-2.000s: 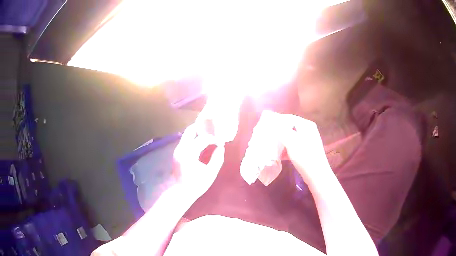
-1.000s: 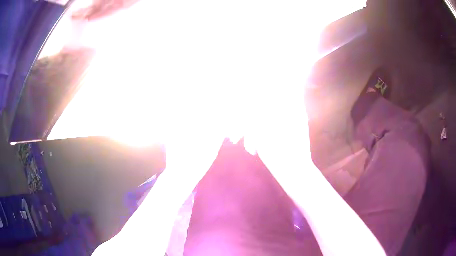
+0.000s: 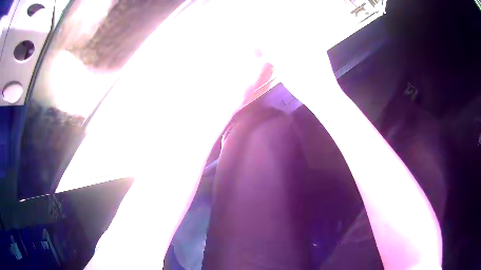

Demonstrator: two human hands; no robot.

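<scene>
Both my forearms reach forward onto the glaring white worktable [image 3: 100, 161] and are strongly overexposed. My left hand merges with the glare near the upper middle, so its outline and fingers cannot be made out. My right hand is likewise washed out at the table's near edge. Whatever the hands hold or touch is lost in the glare. Small parts with dark lines [image 3: 364, 8] show at the table's far right corner.
A pale bracket with round dark holes [image 3: 39, 32] stands at the upper left, beside a brownish second surface [image 3: 45, 142]. Blue crates [image 3: 31, 248] are at the lower left. A pale-lined crate [image 3: 191, 237] is partly hidden beside my left forearm.
My hands, earlier apart over my lap with a pale crumpled thing at the right hand, have moved forward onto the table. The view has shifted, bringing in the holed bracket.
</scene>
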